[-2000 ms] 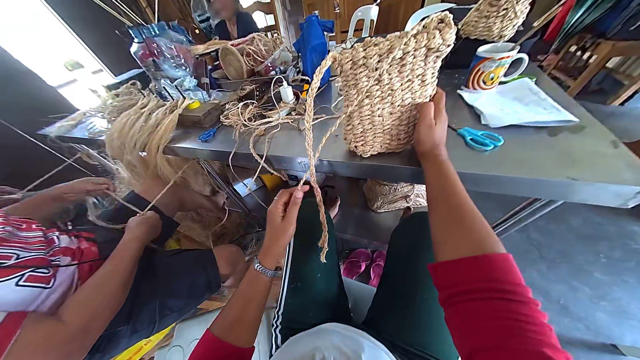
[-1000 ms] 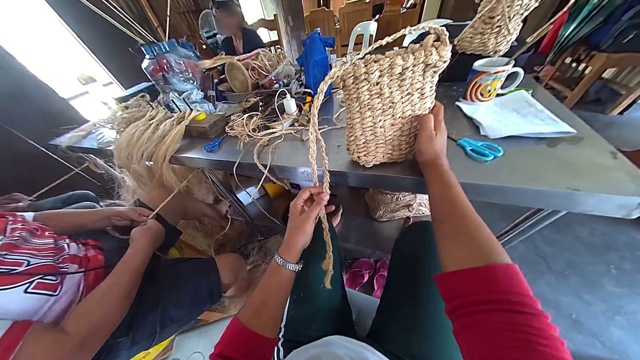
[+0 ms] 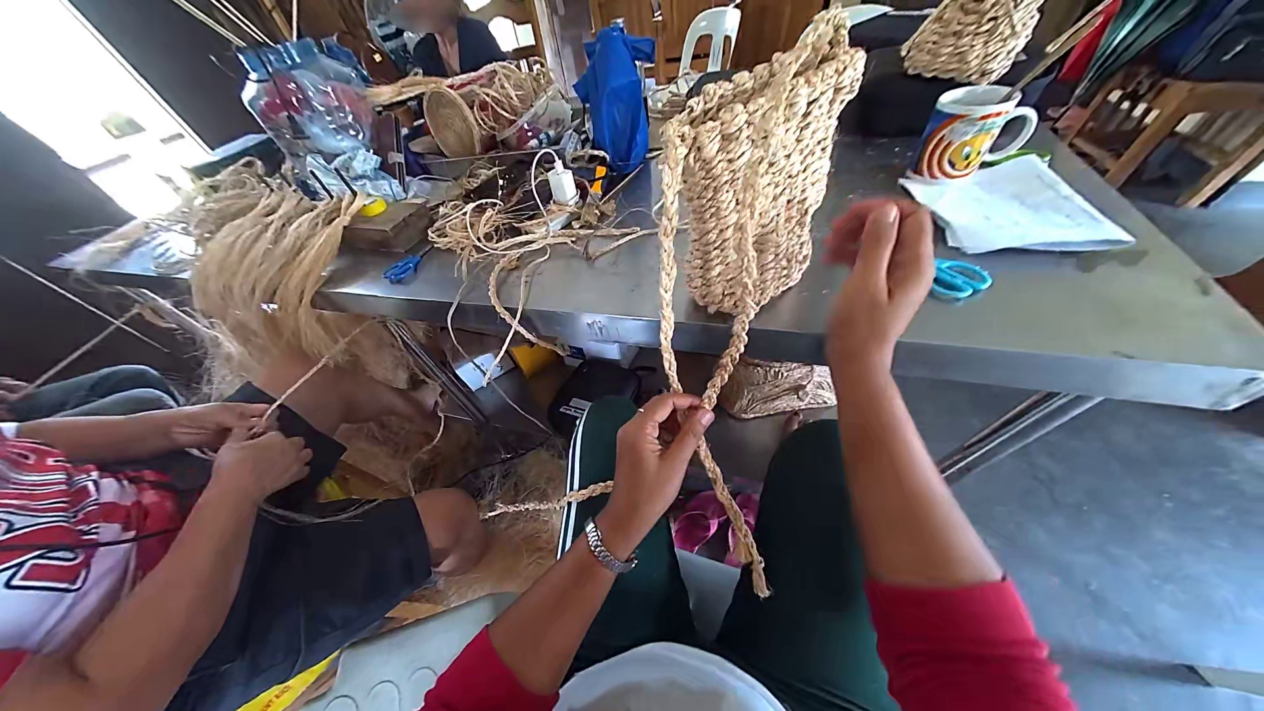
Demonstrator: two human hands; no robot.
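A woven natural-fiber bag [image 3: 755, 188] stands at the edge of the metal table, turned partly sideways. Two braided fiber cords [image 3: 671, 286] run down from it past the table edge. My left hand [image 3: 660, 449] pinches both cords where they come together above my lap; one loose end hangs down to the right and another trails left. To the right of the bag my right hand [image 3: 884, 267] is raised off it, fingers curled together, with no object visible in it. Blue-handled scissors [image 3: 960, 279] lie on the table just beyond that hand.
A mug [image 3: 973, 133] and white paper [image 3: 1022, 207] are at the right. Loose fiber strands [image 3: 494, 222], a wooden block [image 3: 387, 227], small blue scissors [image 3: 403, 269] and a blue bag [image 3: 617, 99] occupy the table's left. A co-worker's hands [image 3: 252, 459] hold a strand at the left.
My right hand has let go of the bag's side and moved off it to the right. The bag has turned. My left hand now has both cords drawn together.
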